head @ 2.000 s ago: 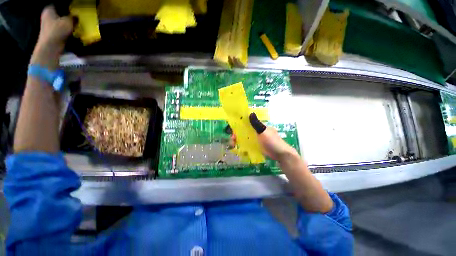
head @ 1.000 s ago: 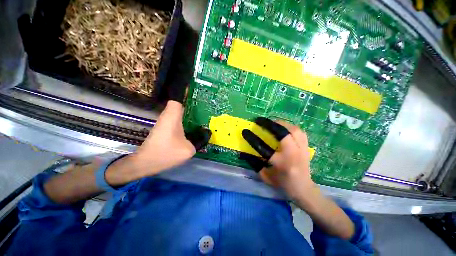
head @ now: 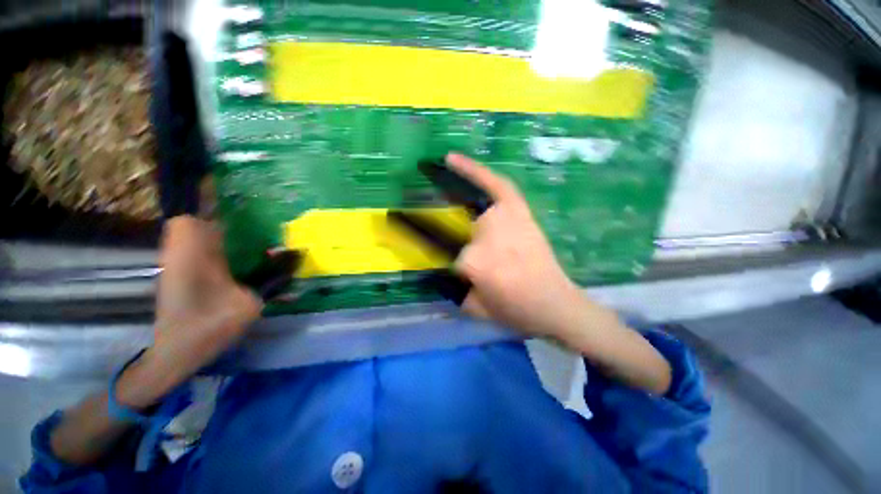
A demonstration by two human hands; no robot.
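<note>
A green circuit board (head: 599, 203) lies in front of me, blurred by motion. A long yellow strip (head: 415, 79) lies across its upper part. A shorter yellow strip (head: 348, 241) lies near the board's front edge. My right hand (head: 507, 251), with black finger cots, is over the right end of the short strip, fingers spread and partly hiding it. My left hand (head: 198, 285) is at the board's left edge, its black-covered thumb at the strip's left end. Its other fingers lie along the left edge. Whether either hand grips the strip is too blurred to tell.
A black tray of tan pieces (head: 87, 135) stands left of the board, cut off by the picture's edge. The metal rail (head: 744, 289) runs along the front. A white surface (head: 773, 135) lies to the right. My blue smock is below.
The view has turned and shifted, so the board looks nearly level. Both hands remain around the short strip. Earlier, my left hand was up at the shelf and my right hand held a yellow strip.
</note>
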